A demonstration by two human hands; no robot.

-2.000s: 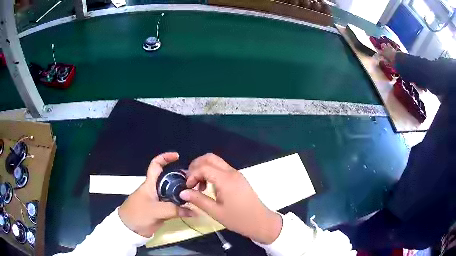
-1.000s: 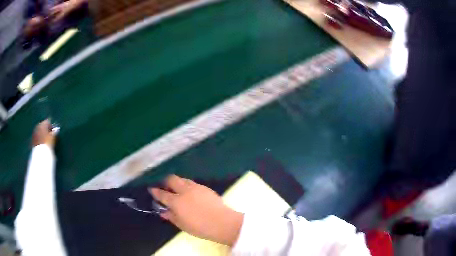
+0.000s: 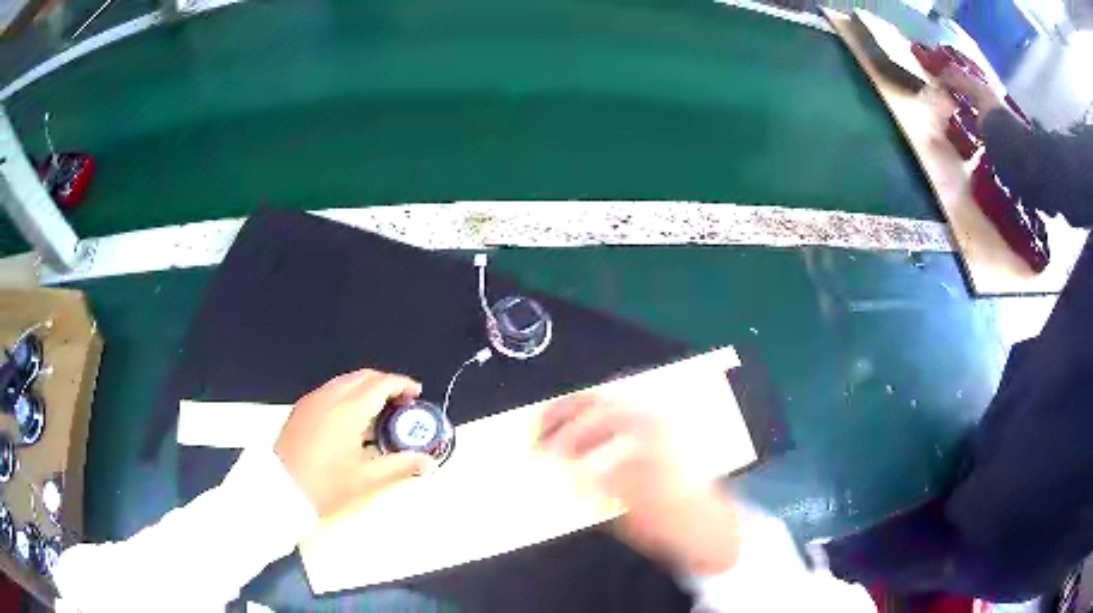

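Observation:
My left hand (image 3: 348, 437) grips a round loudspeaker (image 3: 415, 431) by its rim, with its pale magnet centre facing up and a thin lead with a white connector running up from it. A second loudspeaker (image 3: 520, 326) lies on the black sheet (image 3: 324, 293), with a dark square on its magnet and its lead pointing away. My right hand (image 3: 641, 473) is blurred over the pale yellow backing paper (image 3: 479, 515); whether it holds anything cannot be told. A white liner strip (image 3: 228, 424) lies to the left, partly behind my left hand.
A cardboard tray of loudspeakers (image 3: 74, 371) stands at the left. Beyond the scuffed white edge (image 3: 623, 223) runs the green belt (image 3: 479, 108), with a red housing (image 3: 74, 180) at far left. At right, a person's hand (image 3: 968, 86) touches red devices on a pale board (image 3: 947, 228).
The view has swung back from the belt's far left. My left hand has returned from the belt and now holds a loudspeaker. Another loudspeaker lies on the black sheet. My right hand has moved over the paper.

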